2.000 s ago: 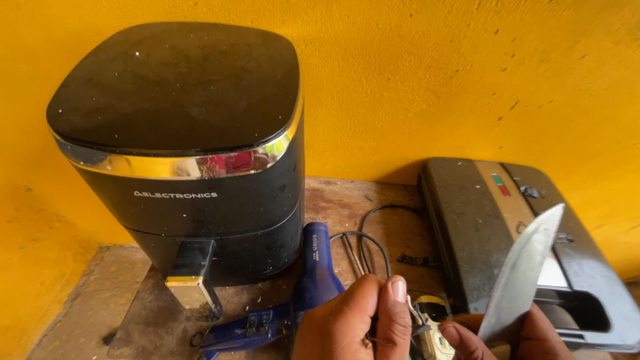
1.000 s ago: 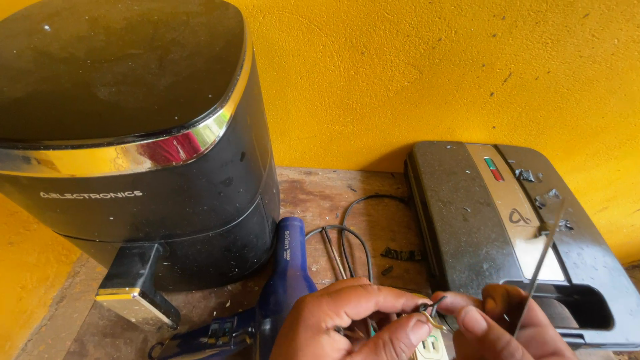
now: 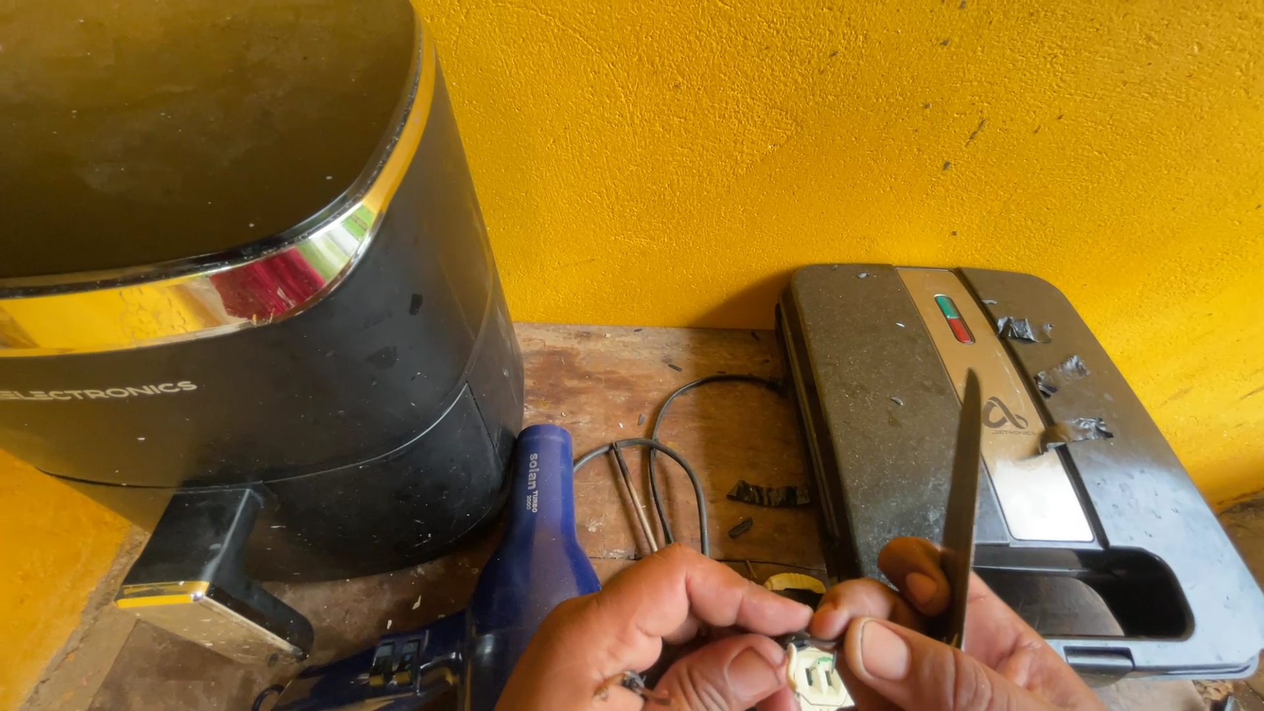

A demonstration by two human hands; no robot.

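At the lower middle, my left hand pinches a dark wire end between thumb and forefinger. My right hand holds a knife with its blade pointing up, seen nearly edge-on, while its thumb and forefinger meet the left fingertips at the wire. Just below the fingertips is a cream plastic socket piece with slots; whether it is held or lies beneath cannot be told. A blue hair dryer lies left of my left hand.
A black air fryer stands at the left, its handle facing forward. At the right lies a black sandwich maker with tape scraps on its lid. A black cable loops over the wooden table, against a yellow wall.
The knife blade has turned from broadside to nearly edge-on. My hands, apart two seconds ago, have come together at the wire. The view has shifted.
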